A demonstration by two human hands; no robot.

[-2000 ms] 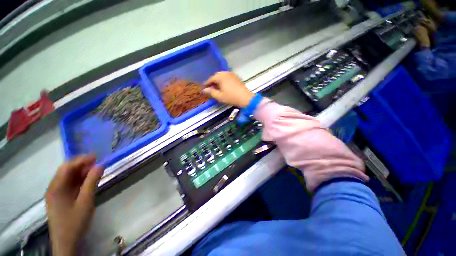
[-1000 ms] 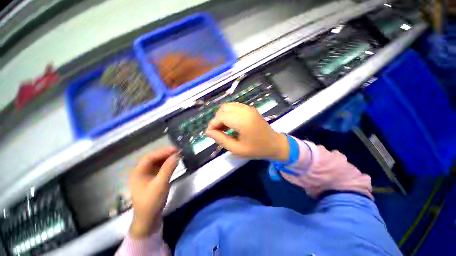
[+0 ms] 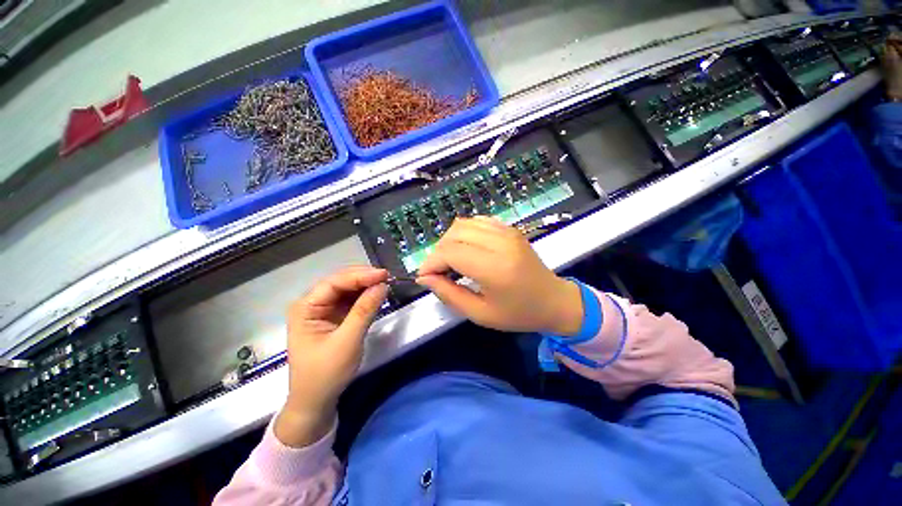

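Note:
My left hand (image 3: 331,341) and my right hand (image 3: 495,275) meet over the lower left edge of the nearest black carrier (image 3: 381,255). Each pinches thumb and forefinger; a tiny thin leaded component (image 3: 404,280) shows between the fingertips, its colour unclear. The green circuit board (image 3: 542,201) in the carrier has a row of small dark upright parts. My right hand partly covers its lower edge. The left blue bin (image 3: 213,158) holds grey leaded components (image 3: 287,128). The right blue bin (image 3: 415,49) holds orange ones (image 3: 391,107).
Another carrier with a board (image 3: 79,385) lies at lower left; more (image 3: 697,104) lie up the line at right. The pale conveyor rail (image 3: 613,222) runs before my body. A red holder (image 3: 104,117) is on the ledge. Blue crates (image 3: 821,237) are at right. Another person's hand shows far right.
My right hand has left the orange bin and come down to the carrier. My left hand has moved right, and the fingertips of both hands have come together. The view has shifted.

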